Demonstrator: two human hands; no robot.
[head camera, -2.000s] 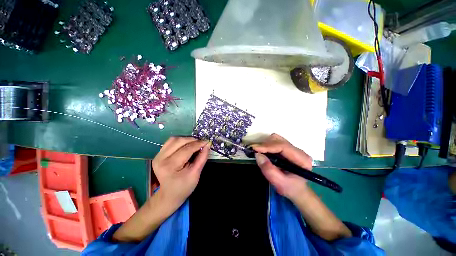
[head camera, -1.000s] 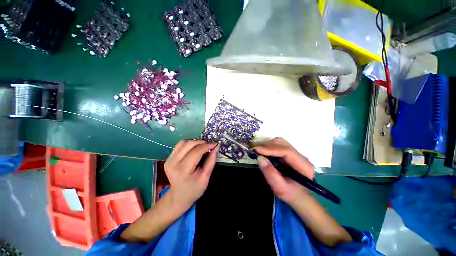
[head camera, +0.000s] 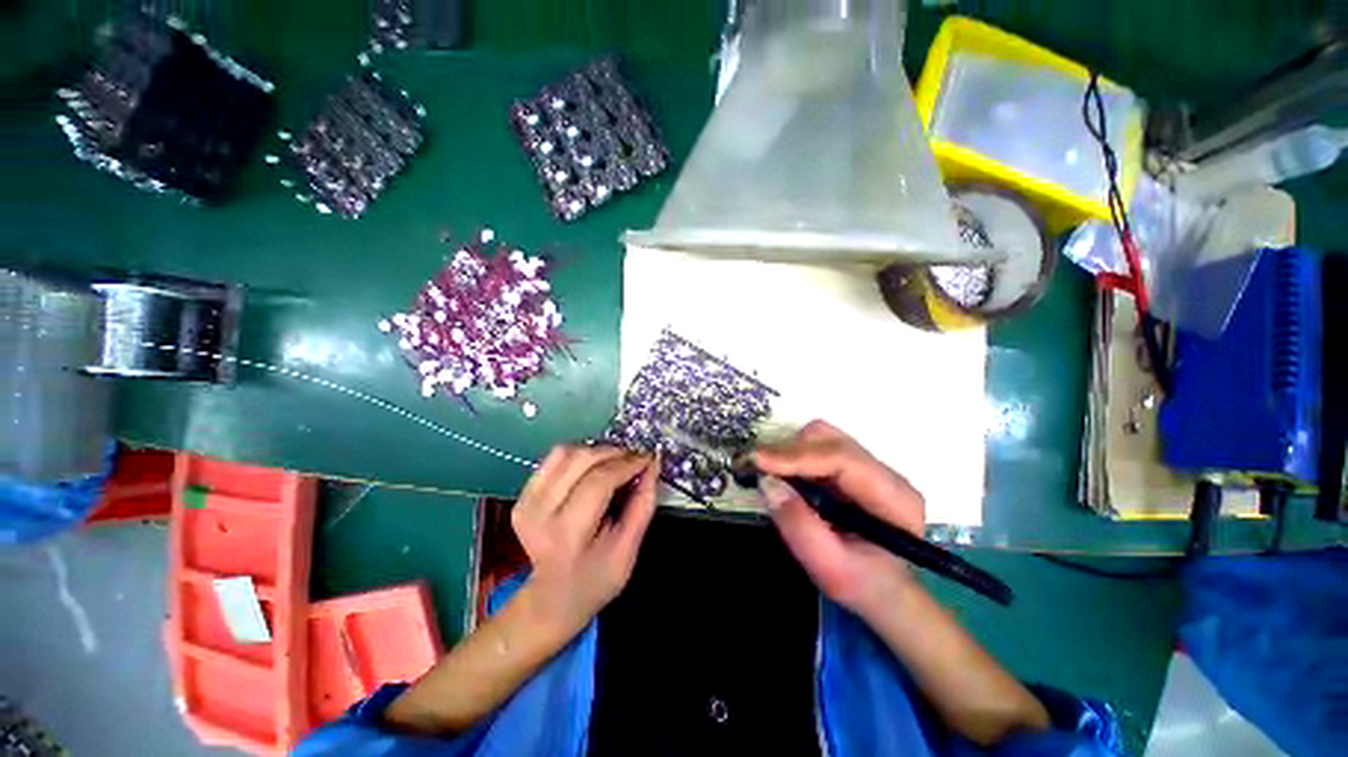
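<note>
A dark component panel (head camera: 695, 396) with silvery dots lies tilted on the cream board (head camera: 865, 377). My right hand (head camera: 846, 506) holds a black soldering iron (head camera: 924, 552), its tip over the panel's lower part. My left hand (head camera: 584, 521) is at the panel's lower left edge, thumb and finger pinched on the end of the thin solder wire (head camera: 387, 401), which runs from the reel (head camera: 145, 330) at left. Whether the fingertips also hold a small component is too small to tell. A pile of white-and-red components (head camera: 481, 323) lies left of the board.
A translucent fume hood (head camera: 821, 155) stands behind the panel, beside a round pot (head camera: 946, 299) and yellow tray (head camera: 1020, 119). A blue station (head camera: 1242, 370) is at right. Dark panels (head camera: 589, 136) lie at the back left. Red bins (head camera: 244, 592) sit below. Blue sleeves of others show at both sides.
The whole view has shifted, so the bench things appear lower and most of them further right. My hands keep nearly the same hold at the panel, with the wire and iron still in them.
</note>
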